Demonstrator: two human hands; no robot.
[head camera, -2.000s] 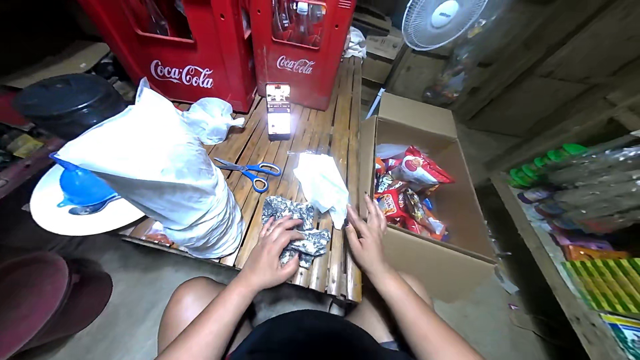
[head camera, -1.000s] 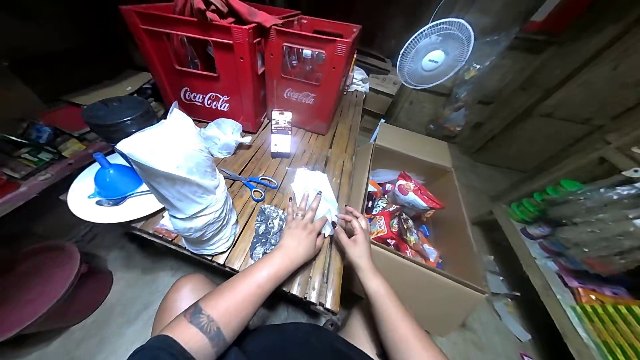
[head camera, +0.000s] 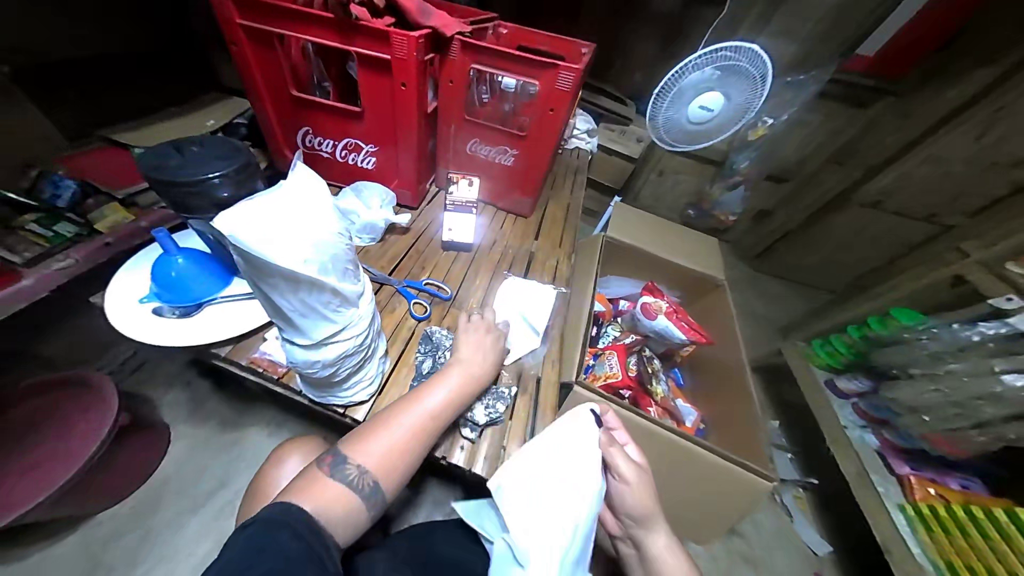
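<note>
My right hand (head camera: 628, 488) grips the edge of a white sheet or bag (head camera: 552, 488) over my lap, in front of the cardboard box. My left hand (head camera: 480, 346) rests on the slatted bamboo table (head camera: 552, 200), its fingers at the left edge of a white folded piece (head camera: 524, 316) lying on clear plastic; whether they pinch it I cannot tell. Crumpled silvery foil-like pieces (head camera: 488, 410) lie beside and below that hand. Blue-handled scissors (head camera: 412, 292) lie partly spread behind it. A tall full white bag (head camera: 312, 296) stands at the left of the table.
An open cardboard box (head camera: 740, 376) with snack packets (head camera: 668, 320) adjoins the table's right side. Red crates (head camera: 512, 104) and a lit phone (head camera: 461, 212) stand at the back. At left are a white plate (head camera: 128, 308), blue funnel (head camera: 188, 276) and black pot (head camera: 200, 168). A fan (head camera: 708, 100) is behind.
My right hand has come back from the tabletop toward my lap and now holds a white sheet or bag. My left hand has moved off the white piece to its left edge.
</note>
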